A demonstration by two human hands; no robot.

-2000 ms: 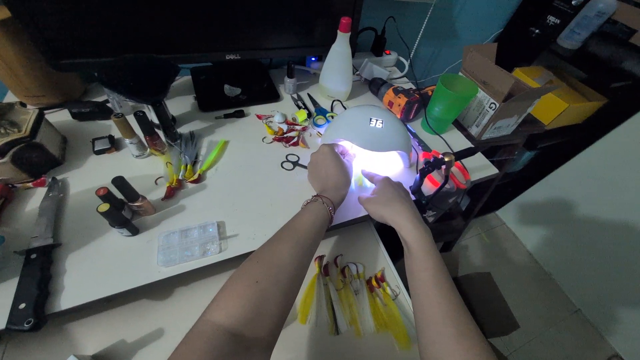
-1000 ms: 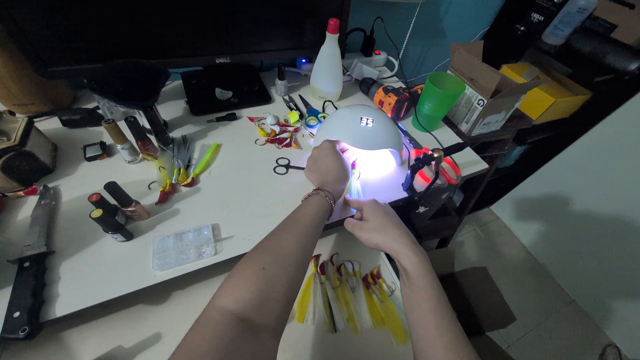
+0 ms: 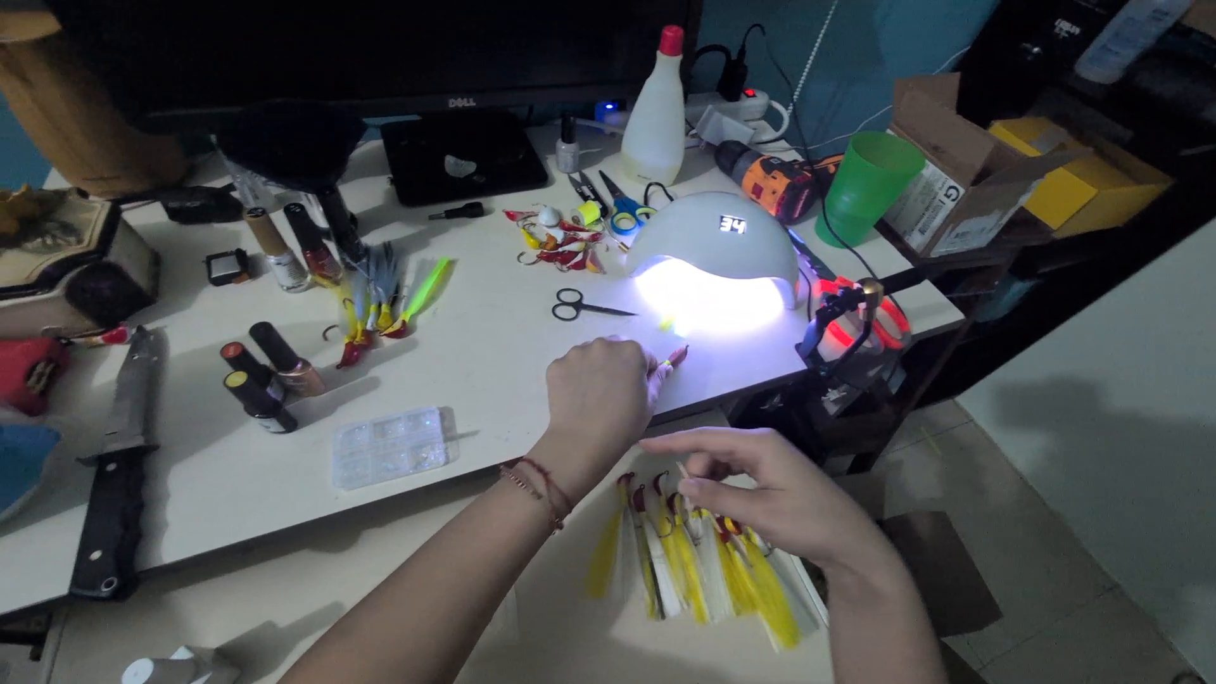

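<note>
My left hand (image 3: 603,394) is closed on a small fishing lure (image 3: 676,358) with a dark red head, just in front of a lit white UV nail lamp (image 3: 717,247). Lower right, my right hand (image 3: 755,484) has its index finger stretched toward the left wrist; a thin pale stick (image 3: 686,471) seems to be between its thumb and fingers. Below it, several lures (image 3: 703,560) with red heads and yellow and white hair lie on a lower surface. Small scissors (image 3: 594,306) rest left of the lamp.
Nail polish bottles (image 3: 285,358), a clear compartment box (image 3: 389,446) and a knife (image 3: 114,465) lie to the left. More lures (image 3: 560,237) sit behind the scissors. A clamp vise (image 3: 845,318) and green cup (image 3: 866,190) stand right, a squeeze bottle (image 3: 655,119) behind.
Both hands have drawn back from the lamp toward the table's front edge. The lure in my left hand now shows outside the lamp, whose opening is uncovered.
</note>
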